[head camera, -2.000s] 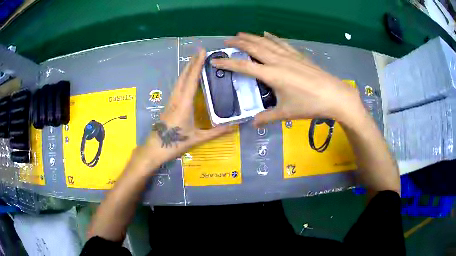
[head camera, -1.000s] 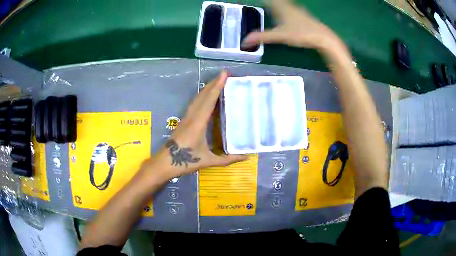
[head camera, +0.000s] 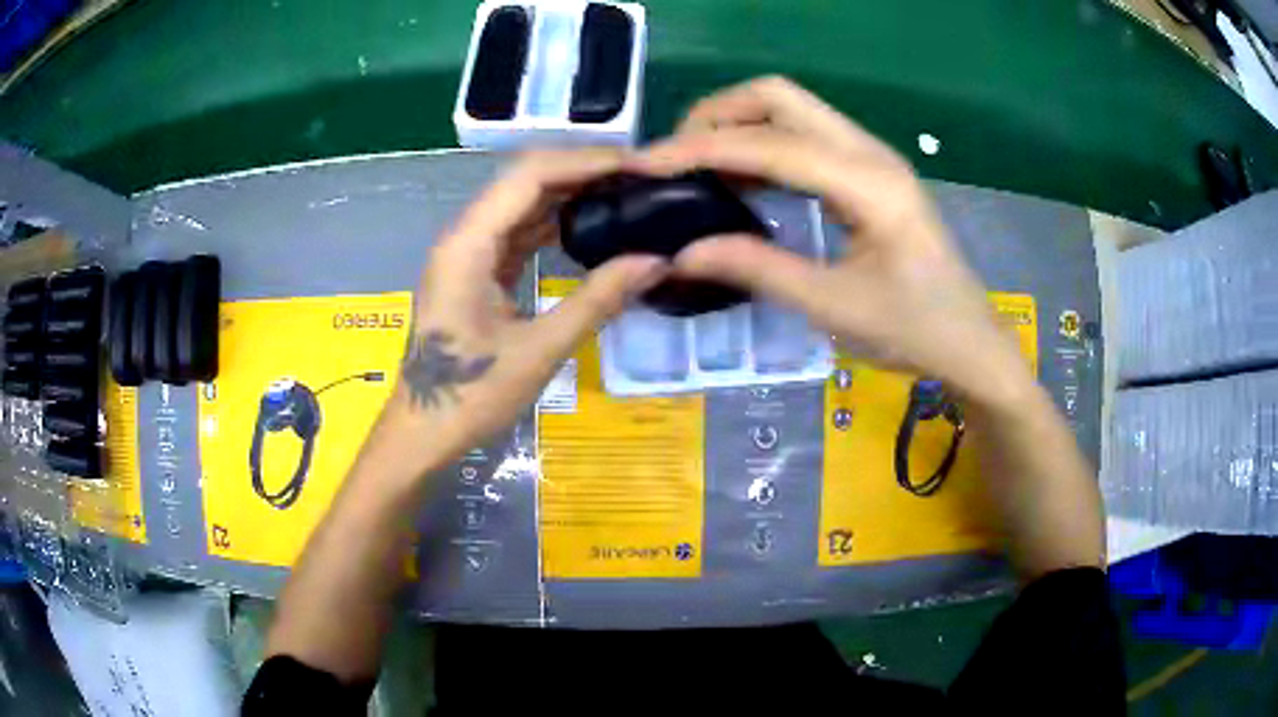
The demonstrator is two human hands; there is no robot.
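My left hand (head camera: 493,301) and my right hand (head camera: 876,238) are both closed around black oblong units (head camera: 659,231), held above a white insert tray (head camera: 722,357). The units are blurred; there seem to be two, one over the other, but I cannot tell for sure. The tray's compartments look empty where they show; its upper part is hidden by my hands and the units. A filled tray (head camera: 552,133) stands on the green belt beyond my left hand, with a black unit in each outer compartment and a white middle.
The green conveyor belt (head camera: 841,98) runs across the back. A row of black units (head camera: 166,319) and more black units (head camera: 53,364) lie at left on the printed cardboard (head camera: 484,539). Nested tray stacks (head camera: 1191,322) stand at right. A dark part (head camera: 1224,174) is on the belt at far right.
The filled tray has shifted left along the belt. My right hand has come back from it, and my left hand has let go of the empty tray; both now hold black units.
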